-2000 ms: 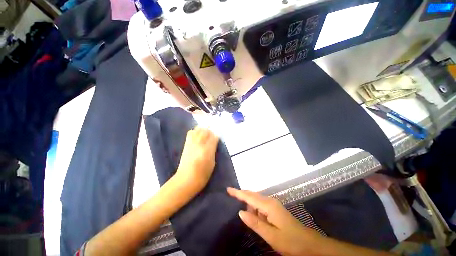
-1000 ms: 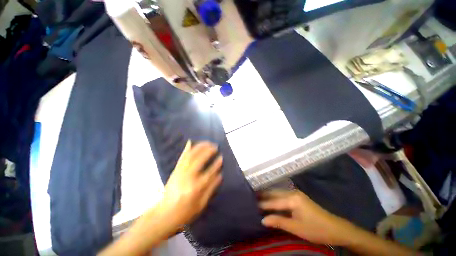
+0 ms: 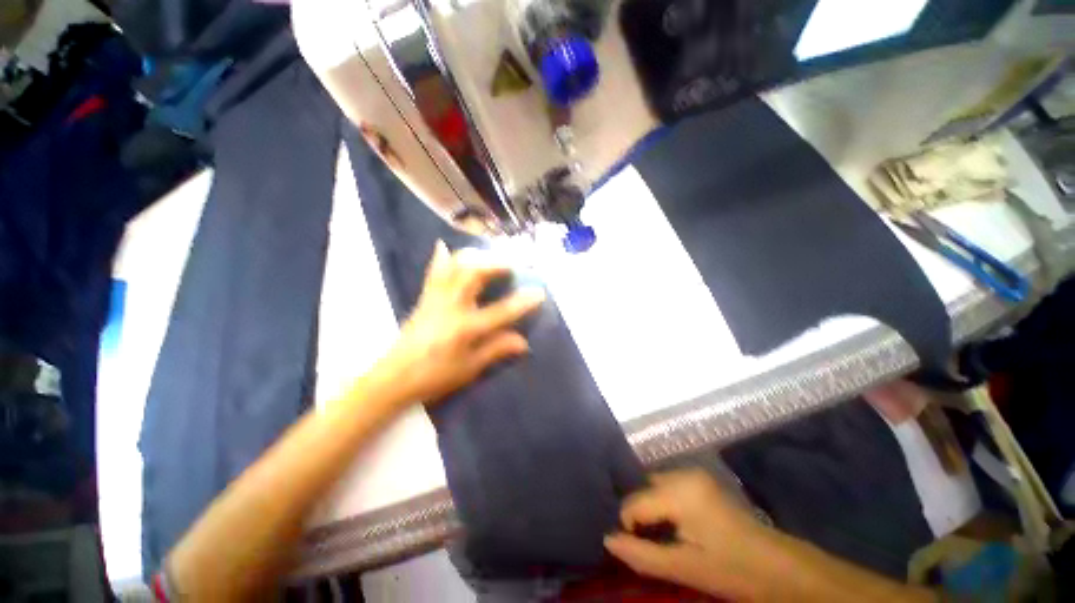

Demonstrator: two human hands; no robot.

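Observation:
The dark cloth panel (image 3: 531,454) runs from behind the needle area, under the machine head, down over the table's front edge. My left hand (image 3: 466,324) lies on the panel just in front of the needle, fingers spread and pressing on it. My right hand (image 3: 678,524) holds the panel's right edge below the table edge, thumb and fingers closed on it. The presser foot and needle (image 3: 519,236) are lost in the bright light. The white sewing machine head (image 3: 407,112) has a blue tension dial (image 3: 568,68).
Long dark panels (image 3: 242,306) lie on the table at the left. A shaped dark panel (image 3: 790,236) lies right of the needle. The blue-handled tool (image 3: 978,262) and beige bundle (image 3: 943,177) lie farther right. A ruler strip (image 3: 766,395) lines the front edge.
The panel has moved away under the machine head, and its far end now extends behind the needle. My left hand is nearer the needle. My right hand has closed on the panel's edge.

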